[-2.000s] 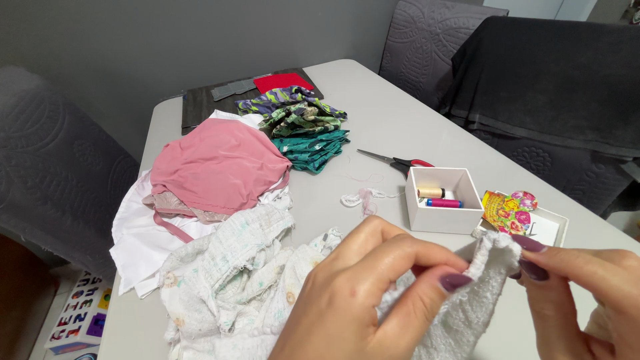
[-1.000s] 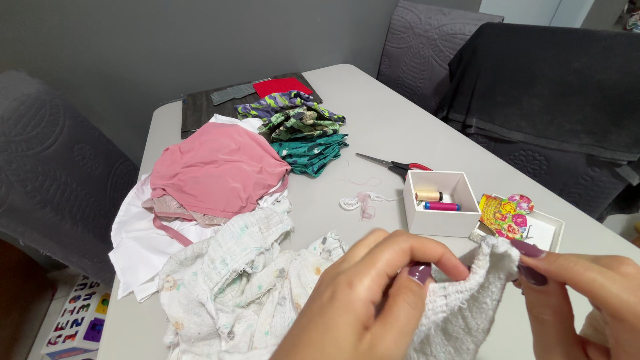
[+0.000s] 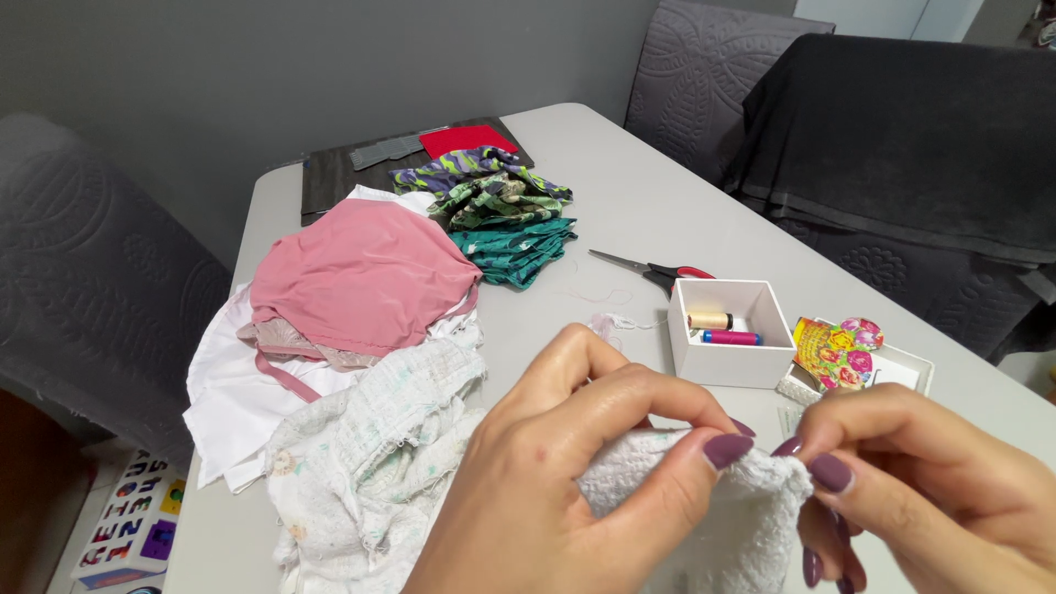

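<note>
White crinkled fabric [image 3: 742, 511] hangs between my two hands at the lower right. My left hand [image 3: 610, 462] pinches its upper edge between thumb and index finger. Close beside it, the thumb and index fingertips of my right hand [image 3: 891, 470] meet at the fabric's corner; any needle or thread there is too small to tell. Printed white gauze fabric [image 3: 355, 462] lies bunched left of my left hand. Beyond my hands stands a white box [image 3: 730, 367] holding a cream thread spool [image 3: 709, 321] and a magenta thread spool [image 3: 732, 337].
Scissors [image 3: 648, 270] with red and black handles lie behind the box. A floral-print piece [image 3: 837, 355] rests on a shallow white box [image 3: 916, 371]. Pink fabric [image 3: 363, 272] covers white cloth [image 3: 223, 396]. Farther back are teal fabric [image 3: 516, 252], camouflage-like fabric [image 3: 503, 200] and red material [image 3: 466, 142].
My left thumb and index finger have come together at the fabric's edge, nearer my right fingertips. The fingers of my right hand have shifted at the corner.
</note>
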